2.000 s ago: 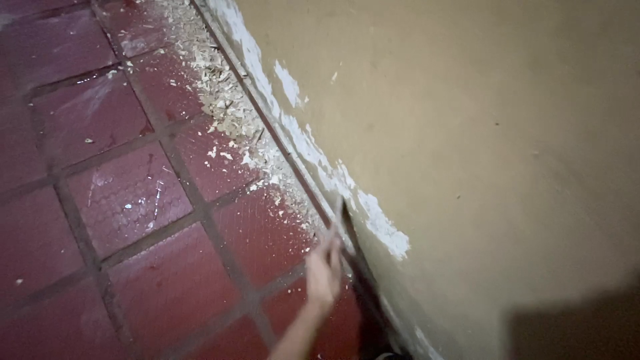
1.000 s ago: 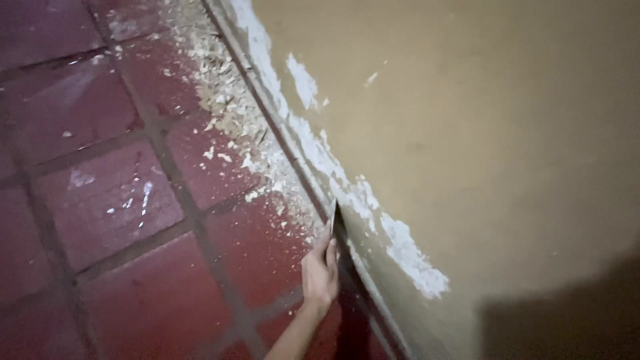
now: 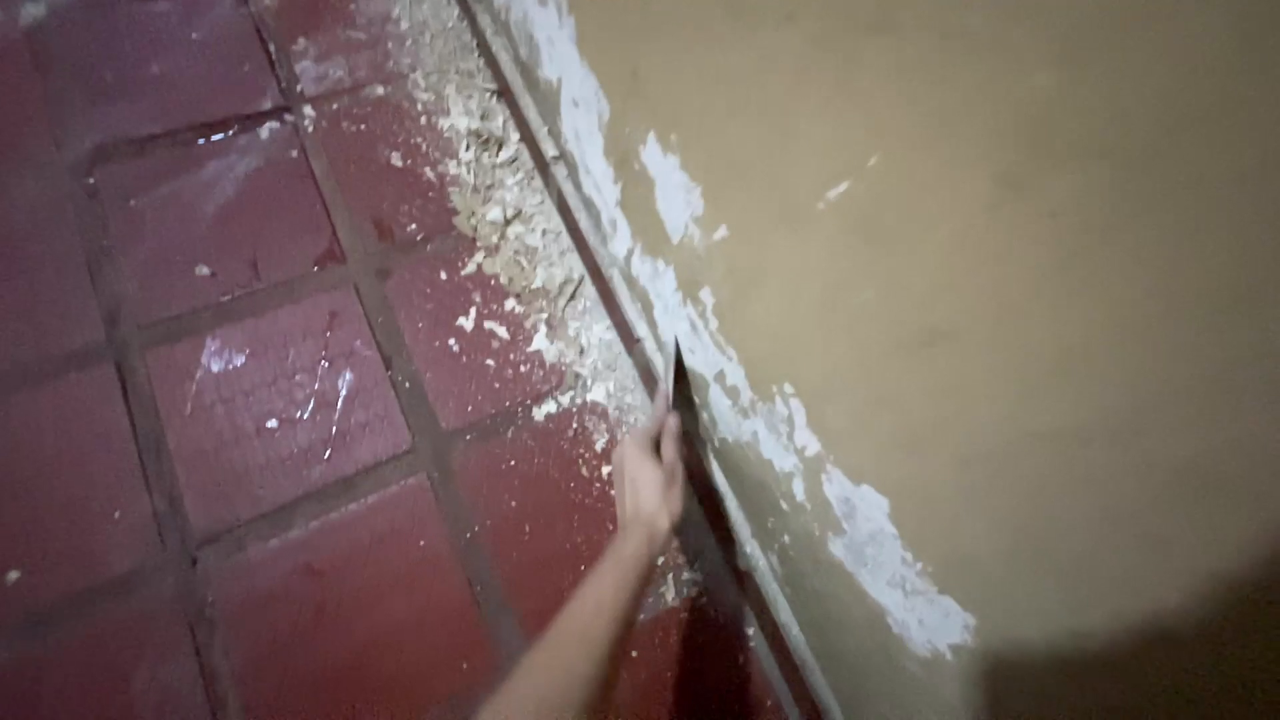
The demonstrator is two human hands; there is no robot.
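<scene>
My left hand (image 3: 648, 480) is closed around a thin flat scraper (image 3: 668, 372), seen nearly edge-on and blurred. The blade points up the frame and lies at the foot of the beige wall (image 3: 1000, 300), beside the narrow dark red skirting edge (image 3: 590, 250). Whether its tip touches the wall cannot be told. Ragged white patches (image 3: 870, 540) show along the lower wall where the beige coat is gone. Pale flakes (image 3: 510, 220) lie heaped on the floor along the skirting, just beyond the hand. My right hand is out of view.
Red square floor tiles (image 3: 320, 590) with dark grout lines fill the left side. One tile bears wet, shiny streaks (image 3: 340, 400). Small flakes are scattered over nearby tiles. A dark shadow (image 3: 1140, 660) falls on the wall at the lower right, and another runs beside the hand.
My left hand stays at the skirting with the scraper in it. The view has shifted slightly. No other change is plain.
</scene>
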